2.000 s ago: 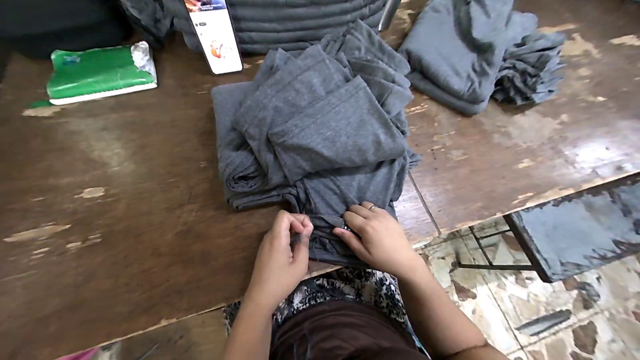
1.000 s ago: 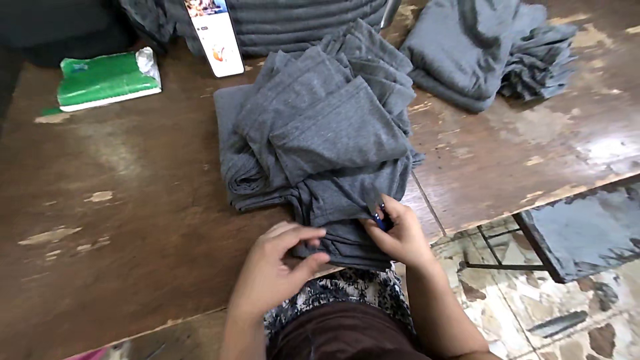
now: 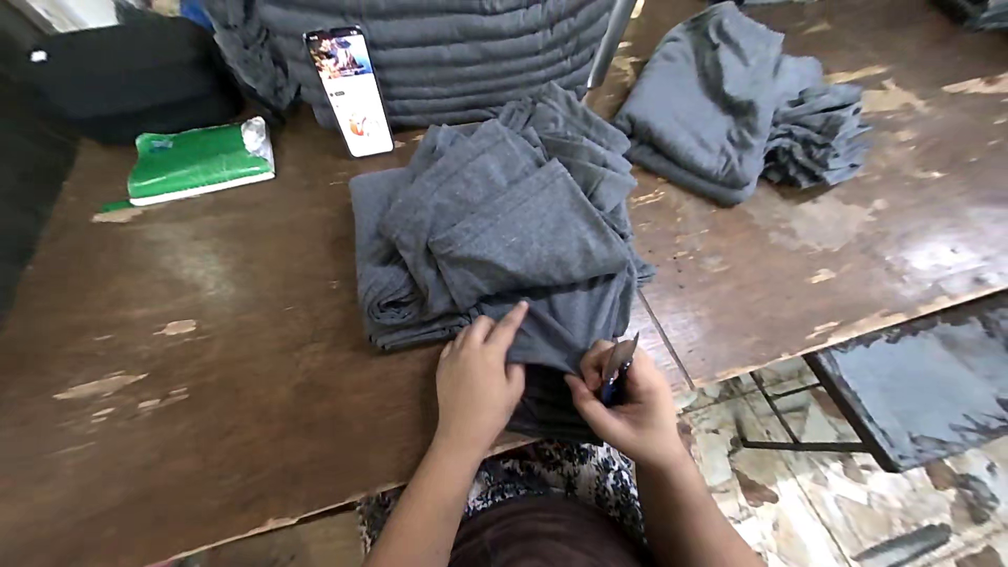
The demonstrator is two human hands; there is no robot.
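A heap of grey knit fabric pieces (image 3: 528, 228) lies on the brown wooden table near its front edge. My left hand (image 3: 480, 374) rests on the lower part of the grey cloth, fingers spread and index finger extended. In my right hand (image 3: 626, 394) is a small pair of thread snips (image 3: 618, 370), blades pointing up; its thumb and fingertips also pinch a fold of the cloth. Darker cloth (image 3: 551, 405) shows beneath, between both hands, reaching the table edge.
A phone (image 3: 350, 94) leans on a tall stack of grey folded fabric (image 3: 488, 55). Left of it are a green plastic packet (image 3: 201, 161) and a black bundle (image 3: 130, 75). More folded grey cloth (image 3: 701, 102) lies right. Below the right table edge stands a worn bench (image 3: 929, 378).
My left hand has moved onto the cloth from the table-edge side, with its fingers extended. My right hand has tilted, showing the snips' blades, and lifts a fold of cloth.
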